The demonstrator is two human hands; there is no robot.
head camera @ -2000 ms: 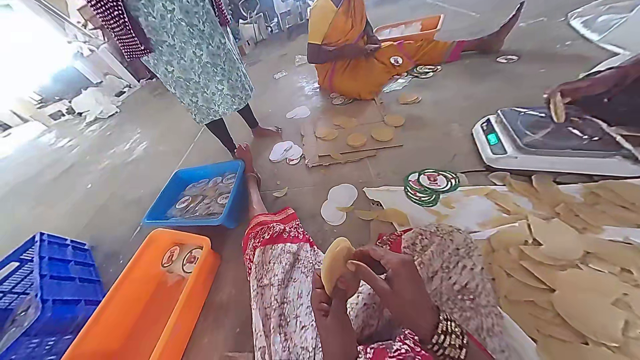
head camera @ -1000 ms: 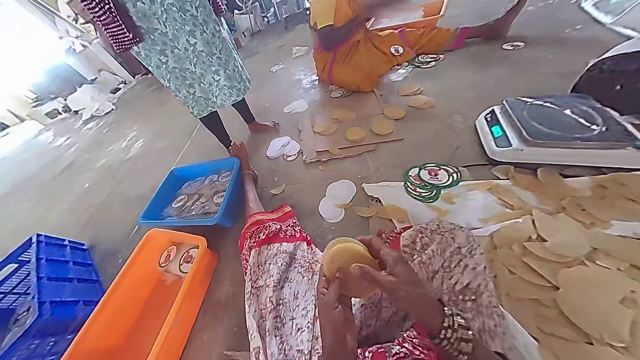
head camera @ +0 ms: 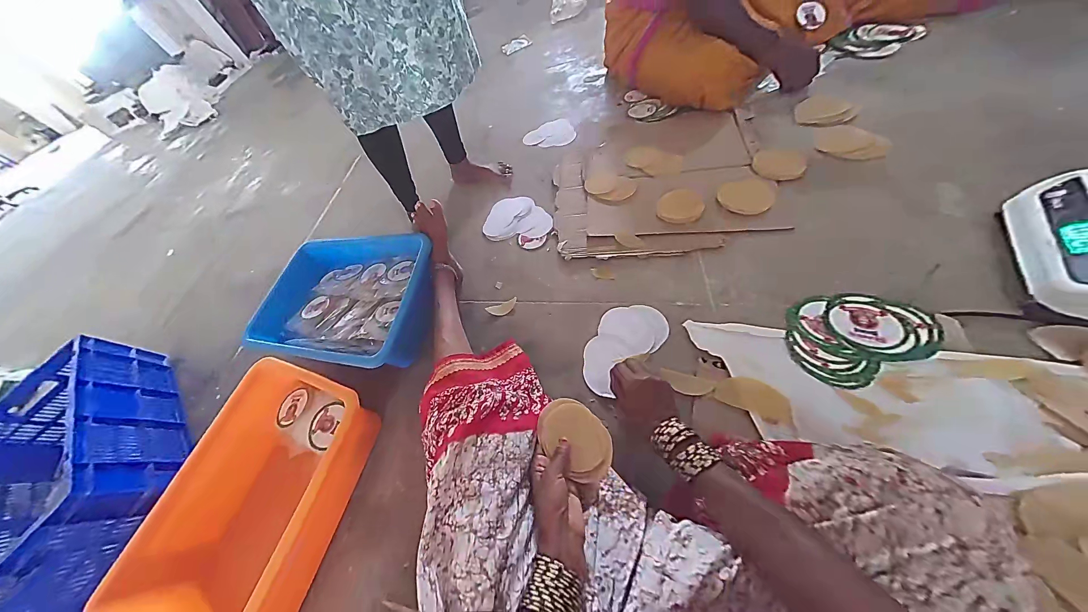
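Note:
My left hand (head camera: 561, 510) holds a small stack of round tan discs (head camera: 575, 438) upright over my lap, thumb across their face. To its right my right hand (head camera: 642, 395) reaches down at the edge of a pile of white paper discs (head camera: 625, 336) on the floor; its fingertips are partly hidden, so I cannot tell whether they grip one. Loose tan discs (head camera: 752, 398) lie just right of that hand. Printed round labels with green rims (head camera: 871, 327) overlap on the white sheet (head camera: 850, 425) farther right.
An orange tray (head camera: 229, 476), a blue tub (head camera: 340, 246) of packed discs and a blue crate (head camera: 127, 416) stand left. Cardboard (head camera: 654, 200) with tan stacks lies ahead. One person (head camera: 382, 68) stands beyond; another (head camera: 680, 51) sits. A digital scale (head camera: 1054, 238) is at right.
My right hand has left the tan discs in my left hand and moved forward to the white paper pile. The view has shifted closer to the floor.

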